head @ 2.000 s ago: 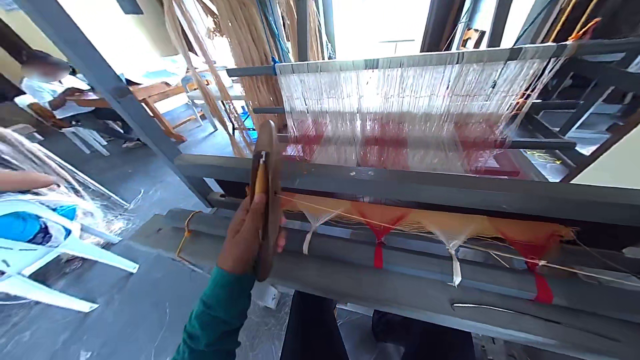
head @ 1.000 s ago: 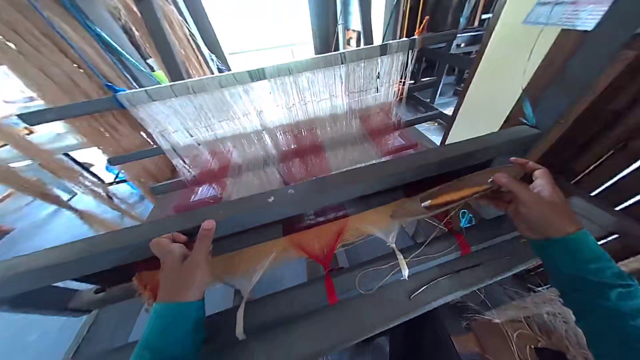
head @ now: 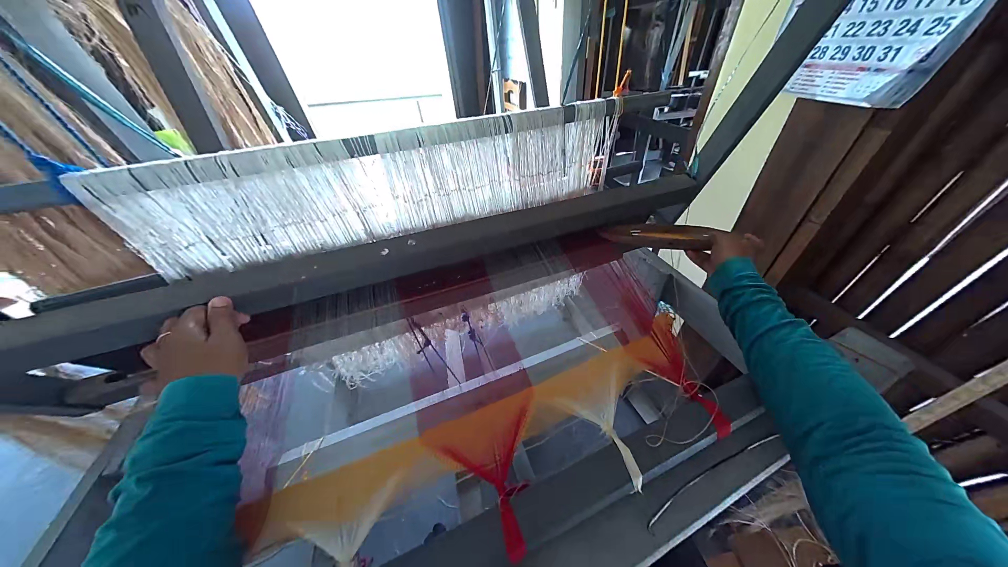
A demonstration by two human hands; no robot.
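Note:
My left hand (head: pixel 201 342) is closed over the left part of the loom's grey wooden beater beam (head: pixel 378 260). Far to the right, my right hand (head: pixel 724 246) grips the end of a wooden boat shuttle (head: pixel 661 235), whose tip points left at the right end of the red and white warp (head: pixel 453 295), just under the beam. An orange woven band (head: pixel 583 374) crosses the warp nearer to me, and beyond it the warp ends are tied in red knots (head: pixel 504 488) and white knots (head: pixel 610 425). Behind the beam hang white string heddles (head: pixel 354 193).
A grey front beam (head: pixel 709 472) with a thin curved stick on it lies nearest me. Upright loom posts stand on both sides. A slatted wooden wall (head: pixel 906 205) and a hanging calendar (head: pixel 882 55) are at the right. Bundles of tan fibre (head: pixel 55 236) hang at the left.
The beater beam has moved away from the orange band, baring more warp. My left hand has gone from beside the band onto the beam. The shuttle, over the band a second ago, is at the warp's right edge.

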